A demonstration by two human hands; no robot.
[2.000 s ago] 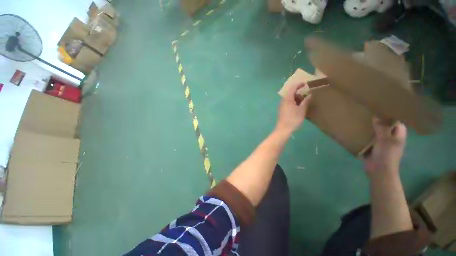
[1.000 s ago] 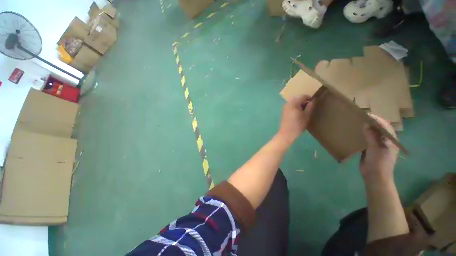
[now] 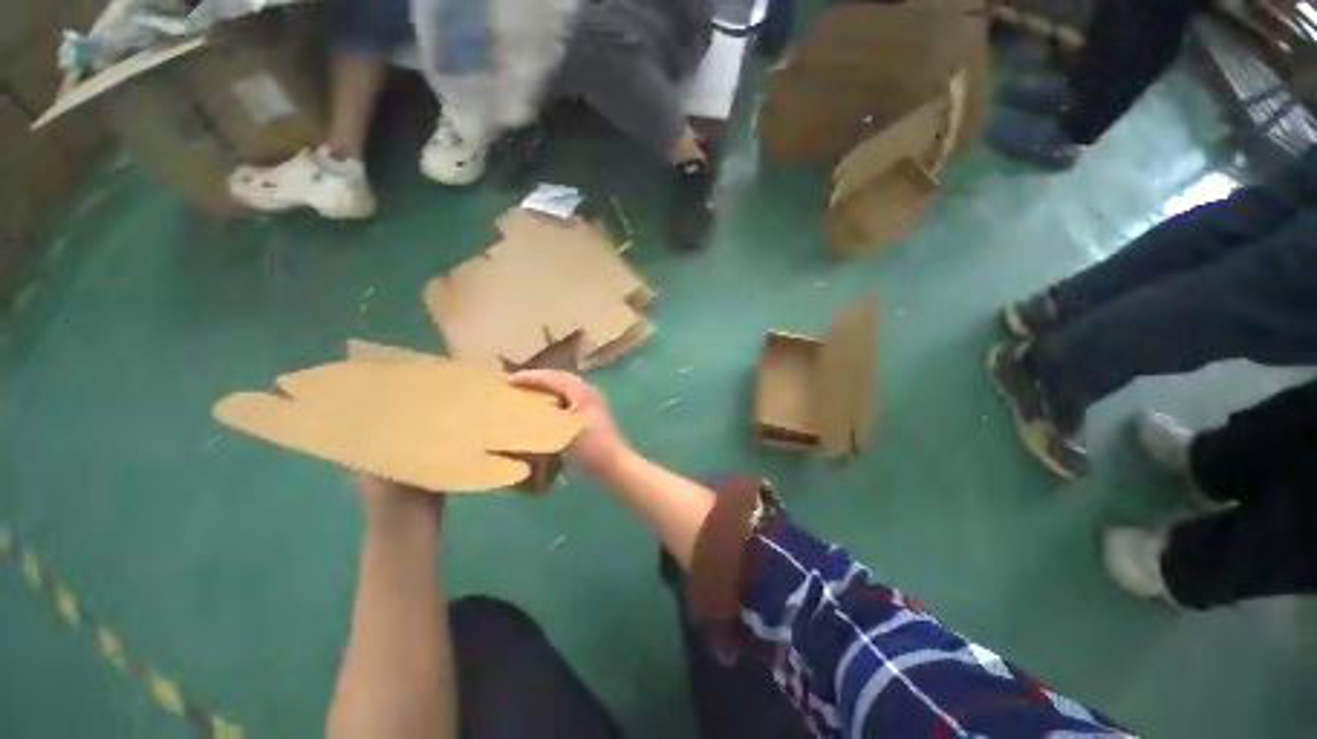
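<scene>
A brown mailer box is held in the air in front of me. Its flat lid panel, with rounded lobes at the ends, faces up toward the camera and hides most of the tray. My right hand grips the box at its right end, fingers over the edge. My left hand is under the lid's lower left edge, holding the box, its fingers hidden. A stack of blanks lies on the floor just beyond the box.
An open box with upright lid stands on the floor to the right. A larger cardboard piece and another open box are farther back. Several people's legs and shoes are ahead and at right. Marking tape runs at lower left.
The view has swung right, bringing the open box and more people into sight. The held box's lid now lies broad across the view instead of edge-on. Both hands still hold the box.
</scene>
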